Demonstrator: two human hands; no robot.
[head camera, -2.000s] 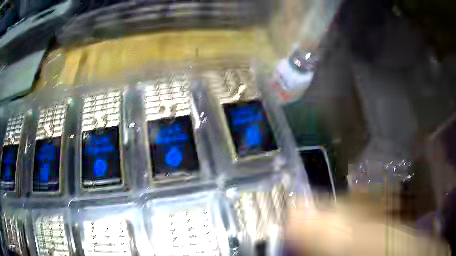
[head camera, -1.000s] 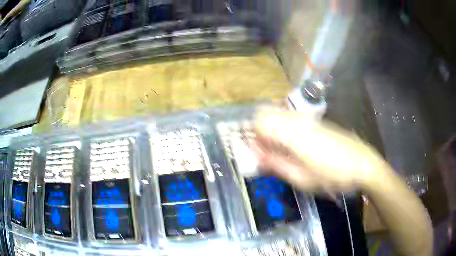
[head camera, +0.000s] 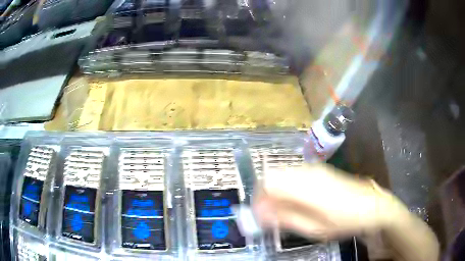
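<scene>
A clear ridged tray (head camera: 175, 168) lies in front of me with several gold keypad phones in its pockets, pale keys at the top and black screens with blue print below. My right hand (head camera: 316, 204) is blurred over the rightmost phone and hides most of it. A small white wad (head camera: 248, 220) is pinched at its fingertips, by the right edge of the neighbouring phone (head camera: 219, 219). A white bottle (head camera: 326, 138) with a metallic top stands at the tray's right end, just beyond my hand. My left hand is out of the picture.
A bare wooden board (head camera: 199, 104) lies behind the tray. Beyond it is a dark stack of filled trays (head camera: 188, 56). A grey board (head camera: 33, 97) with a dark slot is at the upper left. Brown surfaces at the right are blurred.
My right hand has moved from the keys of the rightmost phone down and left towards the neighbouring phone's screen. The whole view has shifted, so the tray and bottle appear further right.
</scene>
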